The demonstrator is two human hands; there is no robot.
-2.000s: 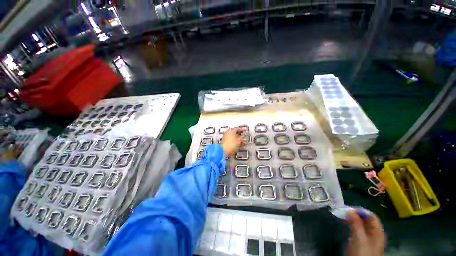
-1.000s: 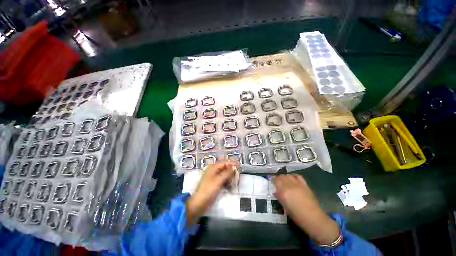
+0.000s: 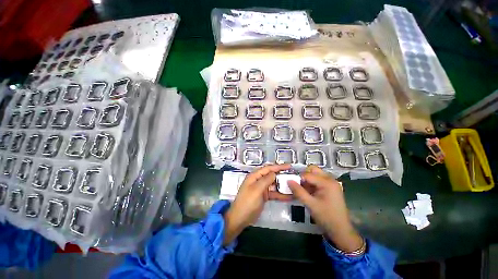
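My left hand (image 3: 252, 197) holds a small metal frame (image 3: 274, 187) just above the sticker sheet, near the centre tray's front edge. My right hand (image 3: 323, 200) holds a small white sticker (image 3: 288, 183) against that frame. The fingers hide most of the frame. The white sticker sheet (image 3: 273, 216) lies under both hands and shows dark square gaps. The translucent blister tray (image 3: 295, 121) behind the hands holds rows of silver frames, with one empty place in the back row.
Stacked blister trays (image 3: 153, 147) stand at left, with a white board (image 3: 155, 46) behind. Bagged sheets (image 3: 265, 25) and a round-sticker stack (image 3: 418, 60) lie at the back. A yellow bin (image 3: 464, 161), pink-handled tool (image 3: 434, 151) and white scraps (image 3: 419, 211) are at right.
My left hand has gone from the tray's back row to the sheet. My right hand has come in from the right and now meets the left with a white sticker. The view has shifted.
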